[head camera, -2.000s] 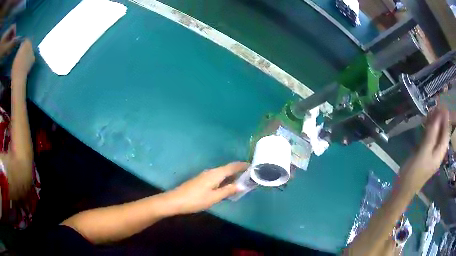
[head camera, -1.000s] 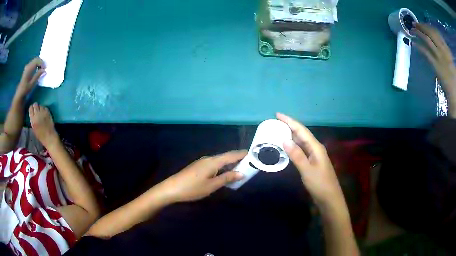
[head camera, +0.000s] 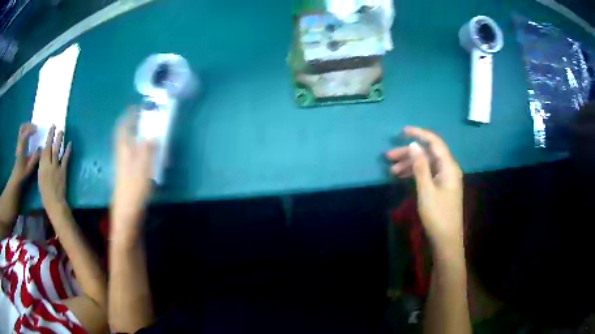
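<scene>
A white appliance housing (head camera: 164, 78), with a round barrel and flat handle, is at the left over the bench, blurred. My left hand (head camera: 134, 156), also blurred, is at its handle and covers part of it; the exact finger contact is unclear. My right hand (head camera: 430, 166) is empty near the bench's front edge, fingers apart and slightly curled. A second white housing (head camera: 481, 88) lies on the bench at the right, barrel away from me, with no hand on it.
The press's green base (head camera: 339, 94) and pale fixture (head camera: 346, 36) stand at the back centre. A clear plastic sheet (head camera: 558, 78) lies at the far right. At the left, a neighbour's hands (head camera: 52, 163) touch a white flat stack (head camera: 55, 91).
My left hand has carried the housing from in front of me to the left. My right hand has let go of it. The other person's hand has left the right housing.
</scene>
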